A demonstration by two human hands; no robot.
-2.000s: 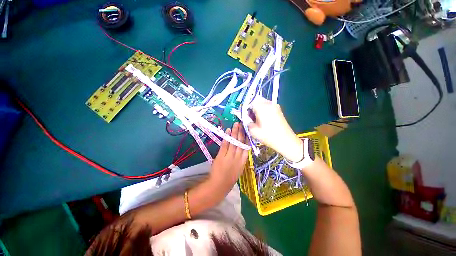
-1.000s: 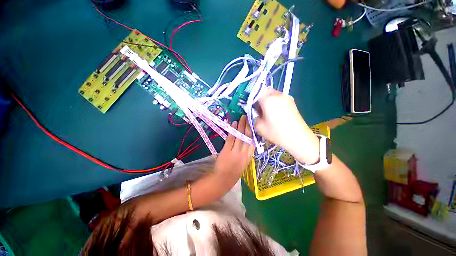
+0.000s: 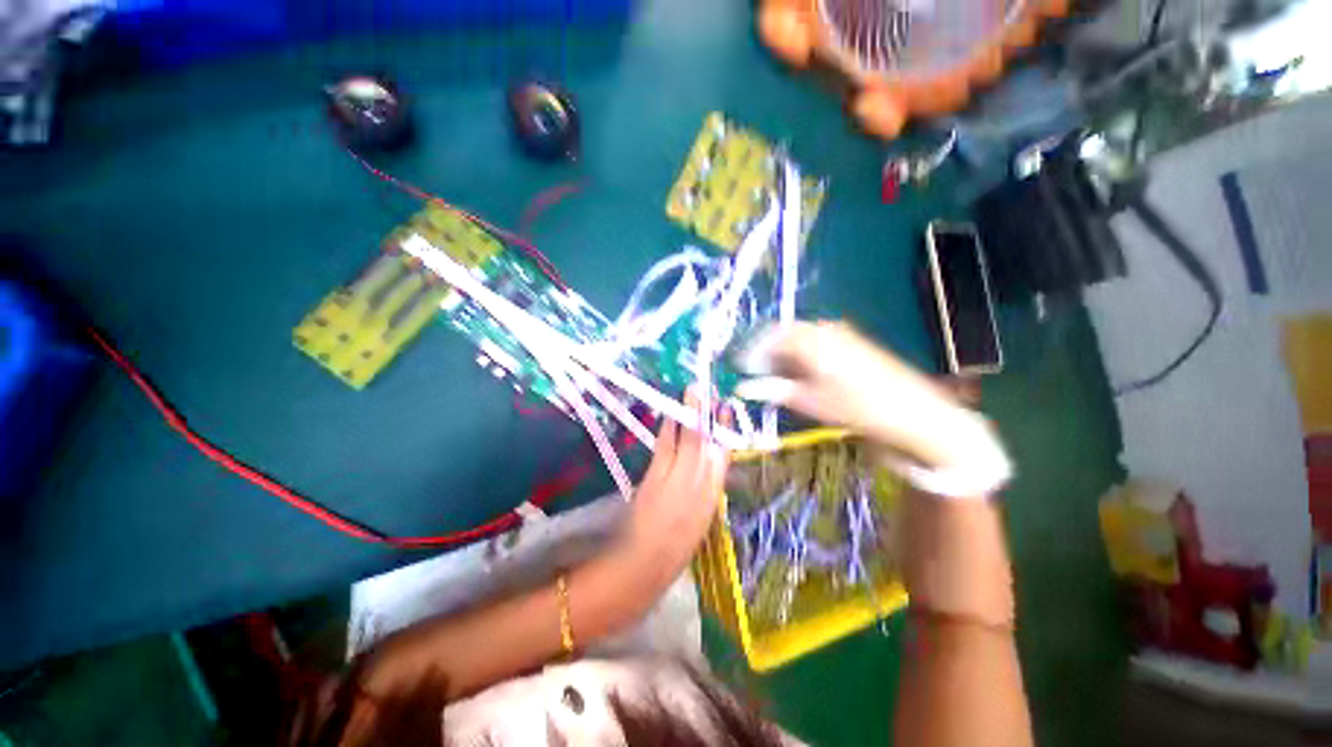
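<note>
My left hand lies by the near ends of the flat ribbon cables, its fingertips under or among them; its grip is hidden. My right hand is blurred, just right of the green adapter board; a pale band shows at its fingers, and I cannot tell whether it is held. White cables run up to the yellow-tan control board. Ribbon cables cross the green main board to the yellow slider board on the left.
The yellow basket of boards and cables sits at the near edge. Two speakers lie at the back. A phone, black block and orange fan are at right. Red and black leads run left, near a blue bin.
The view has shifted, so the speakers and fan show more fully. My right hand has moved slightly right, away from the cables at the adapter board. My left hand remains by the ribbon ends.
</note>
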